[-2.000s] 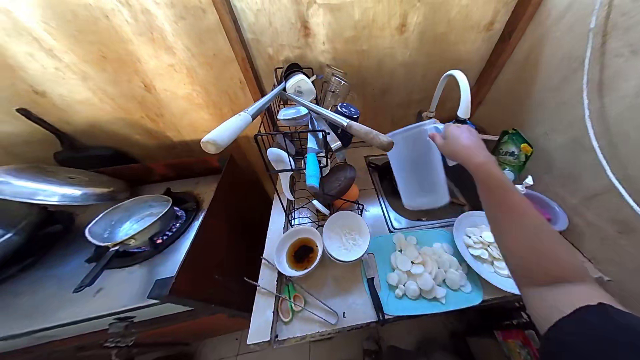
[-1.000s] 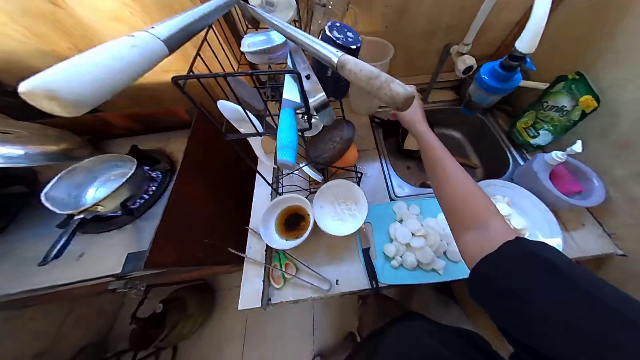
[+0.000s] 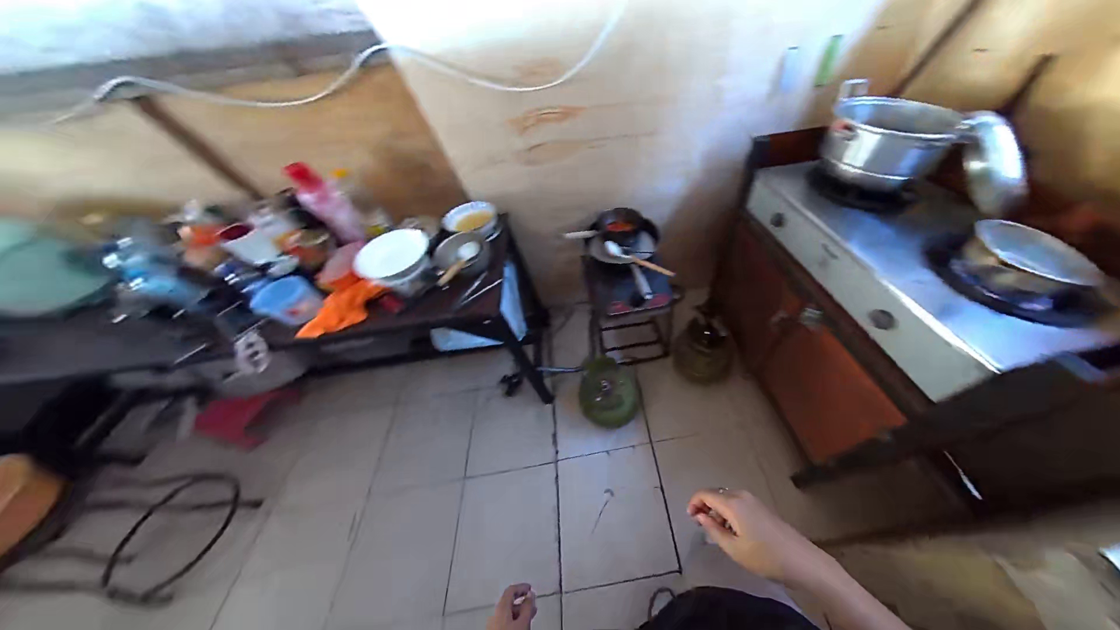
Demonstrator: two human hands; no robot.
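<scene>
Low at the bottom centre is my left hand (image 3: 513, 607), its fingers curled; whether it holds anything small cannot be told. My right hand (image 3: 731, 523) hangs over the tiled floor to the right, loosely curled, with no object visible in it. A two-burner stove on a cabinet stands to the right, bearing a large metal pot (image 3: 892, 140) on the far burner and a smaller metal pan (image 3: 1037, 255) on the near one. A metal lid (image 3: 994, 163) leans beside the pot. Ahead, a small stool or rack (image 3: 632, 293) carries bowls and spoons.
A dark table (image 3: 411, 317) along the left holds bowls, bottles, an orange cloth (image 3: 343, 308) and a blue plastic container (image 3: 287, 300). A green round object (image 3: 609, 392) and a gas cylinder (image 3: 703, 348) stand on the floor. A fallen or low metal frame (image 3: 175, 534) lies left.
The view has swung from the sink and counter to the stove and table. My right hand, which held a clear plastic pitcher two seconds ago, is now without it.
</scene>
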